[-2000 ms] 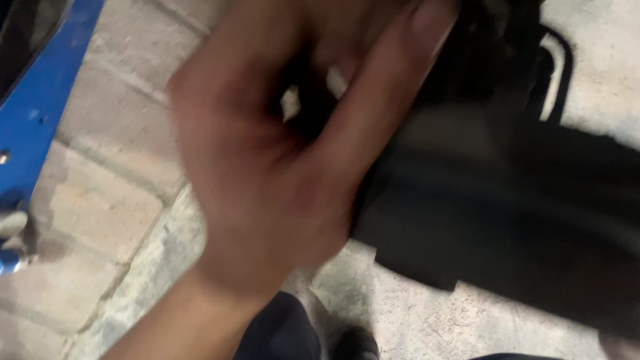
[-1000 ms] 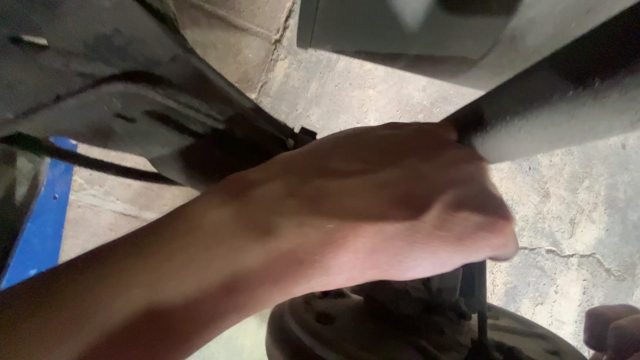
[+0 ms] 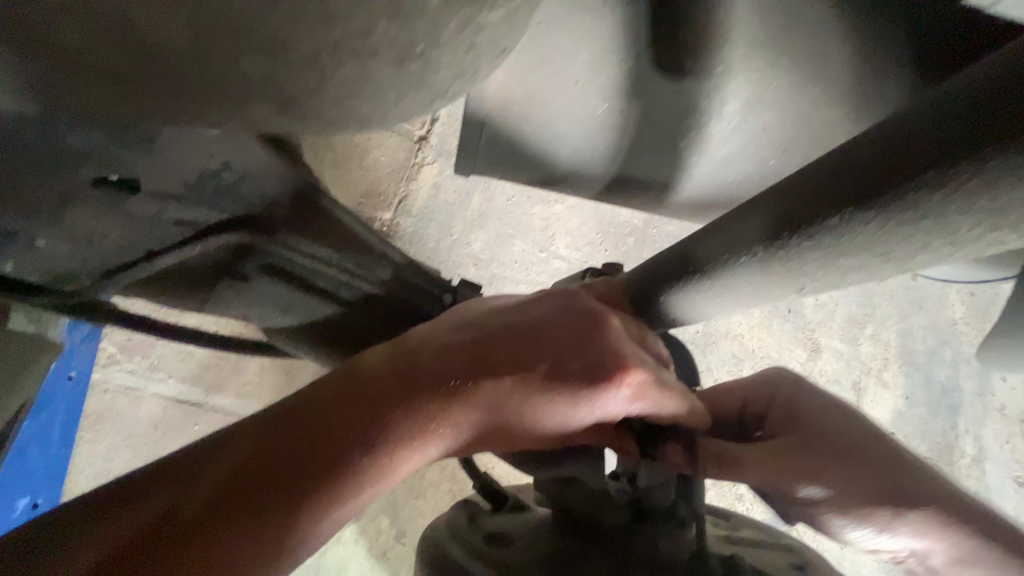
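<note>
My left hand (image 3: 560,368) reaches in from the lower left, its fingers curled at a dark metal joint (image 3: 588,480) above a round, dusty metal part (image 3: 480,540). Close against it on the right, my right hand (image 3: 768,432) has its fingertips pinched at a small dark piece (image 3: 652,440). The two hands hide most of that piece, so its kind cannot be told. A dark hose end (image 3: 492,488) shows below my left wrist, and a dark curved part (image 3: 682,360) stands just above the meeting fingertips.
A thick metal tube (image 3: 840,208) slants to the upper right. On the left is a dark metal arm (image 3: 320,256) with a black cable (image 3: 200,340) beneath. A large grey surface (image 3: 240,64) hangs overhead. A blue metal beam (image 3: 64,416) lies at the left, above a concrete floor (image 3: 528,224).
My right hand has come in from the lower right edge to meet my left at the joint. Two seconds ago my left hand was by a dark panel-like part; the view has shifted greatly.
</note>
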